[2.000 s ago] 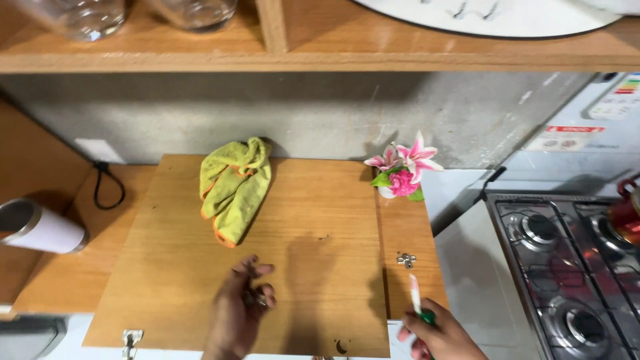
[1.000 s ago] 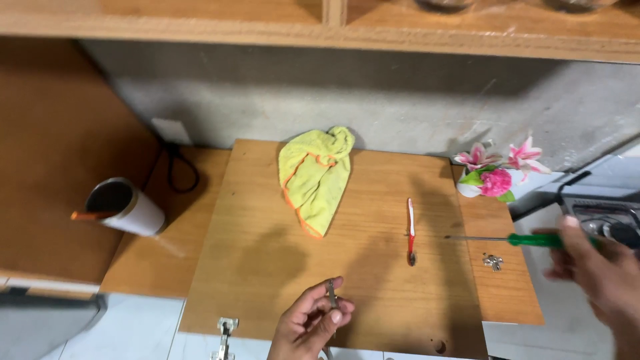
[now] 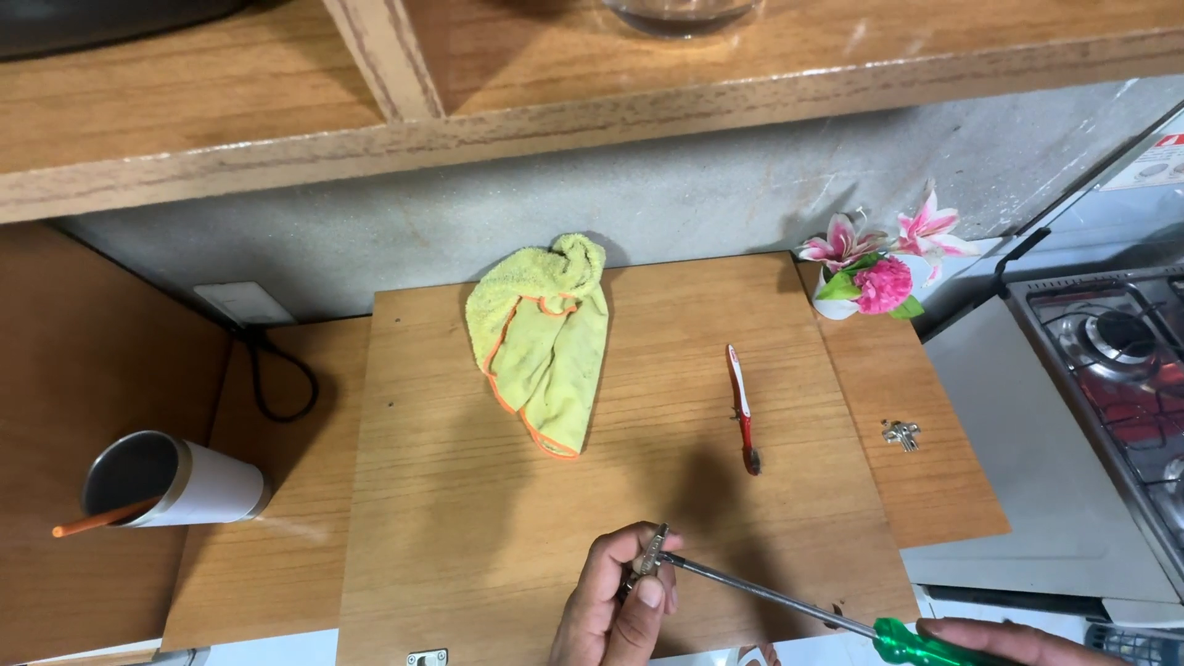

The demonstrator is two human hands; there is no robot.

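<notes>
My left hand [image 3: 618,592] pinches a small metal hinge part [image 3: 650,552] between thumb and fingers above the lower middle of a wooden panel [image 3: 435,518]. From the lower right, my right hand [image 3: 1004,640] holds a screwdriver [image 3: 786,602] by its green handle, its shaft tip touching the metal part. A red and white toothbrush [image 3: 742,407] lies on the panel. The yellow-green cloth [image 3: 546,356] with orange edging is bunched near the wall. Another metal hinge piece [image 3: 901,435] rests on the wooden strip at right, and a hinge cup [image 3: 427,658] sits at the panel's lower edge.
A white tumbler [image 3: 217,483] with an orange stick stands at left, near a black cord loop [image 3: 277,379]. A small pot of pink flowers [image 3: 837,296] stands by the wall. The gas stove [image 3: 1110,342] is at right. A wooden shelf [image 3: 592,106] overhangs the top.
The screwdriver, apart from the metal part one second ago, now touches it. The toothbrush, in my right hand two seconds ago, lies on the panel. The view has shifted.
</notes>
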